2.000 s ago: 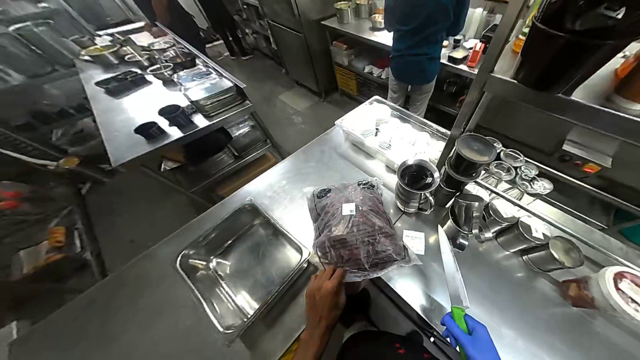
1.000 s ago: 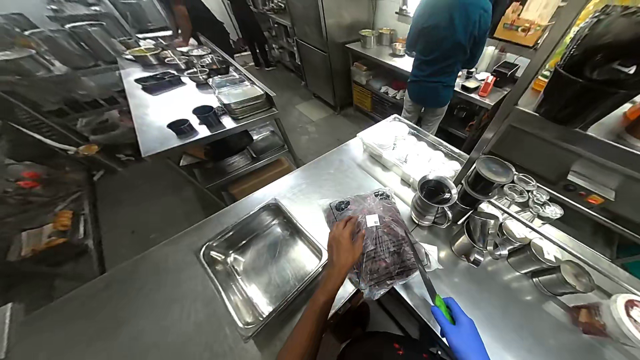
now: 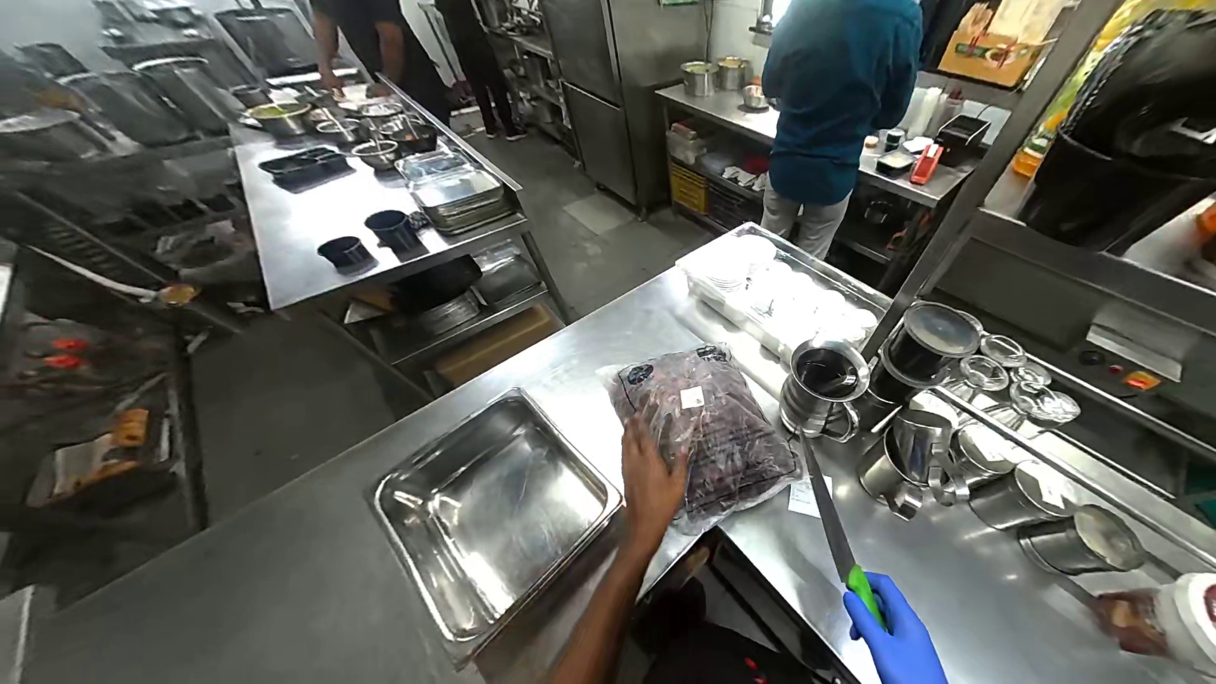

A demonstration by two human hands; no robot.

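Note:
A clear plastic bag of dark reddish-brown contents (image 3: 727, 442) lies on the steel counter, with a small white label on top. My bare left hand (image 3: 654, 475) rests on its near left side, fingers apart. In a blue glove, my right hand (image 3: 891, 627) grips the green handle of a long-bladed knife (image 3: 829, 508). The blade points away from me, right of the bag, its tip near a steel jug (image 3: 825, 380) of dark liquid. Left of the bag sits a rectangular steel pan (image 3: 503, 513) with nothing in it. A white paper slip (image 3: 808, 496) lies beside the blade.
Behind the bag stands a clear tub of white items (image 3: 774, 285). Steel containers (image 3: 1035, 494) and a white-lidded jar (image 3: 1187, 617) crowd the right side. A steel shelf post (image 3: 997, 152) rises there. A person in a teal shirt (image 3: 841, 95) stands beyond; others are at the far left table.
My left hand has gone from the bag's near edge onto its top, then to its near left side. The knife, over the bag's right edge one second ago, is now right of the bag.

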